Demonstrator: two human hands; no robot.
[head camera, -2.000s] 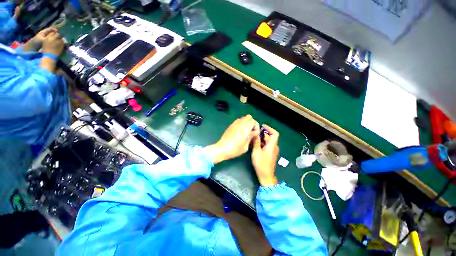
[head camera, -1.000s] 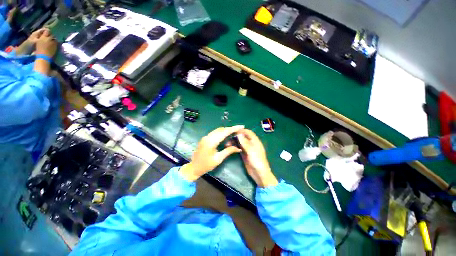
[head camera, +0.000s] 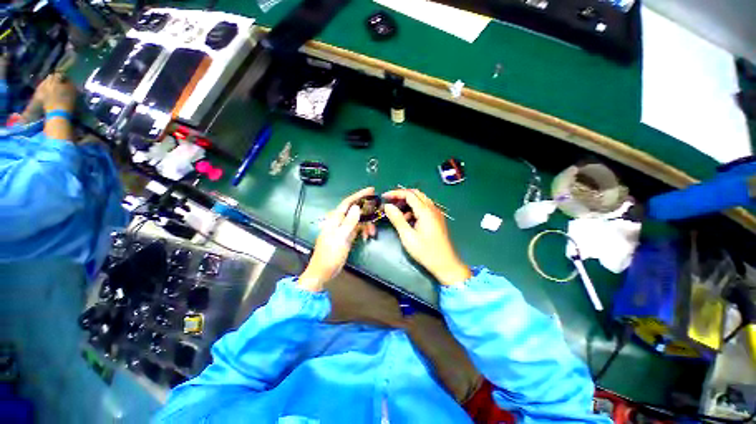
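A small dark case with some gold inside (head camera: 372, 208) is held between both hands over the front part of the green mat. My left hand (head camera: 338, 233) grips its left side with fingertips. My right hand (head camera: 420, 226) grips its right side. A thin metal or pale stick shows on the mat just right of my right hand's fingers; I cannot tell whether it is held. A second small case with a white and red edge (head camera: 452, 171) lies on the mat beyond my right hand. A tiny ring-like part (head camera: 372, 166) lies beyond my hands.
A black meter (head camera: 313, 172) with a cable and a blue pen (head camera: 252, 156) lie left. A white square (head camera: 491, 222), a clear bottle (head camera: 535, 214), a tape roll (head camera: 590, 189) and a yellow ring (head camera: 554, 256) are right. A raised shelf edge (head camera: 530, 116) runs behind. Another person's hand (head camera: 55, 95) is far left.
The hands have parted slightly, so the case now shows between the fingertips. Compared with the oldest frame, the white-and-red-edged case lies on the mat. The whole view has shifted.
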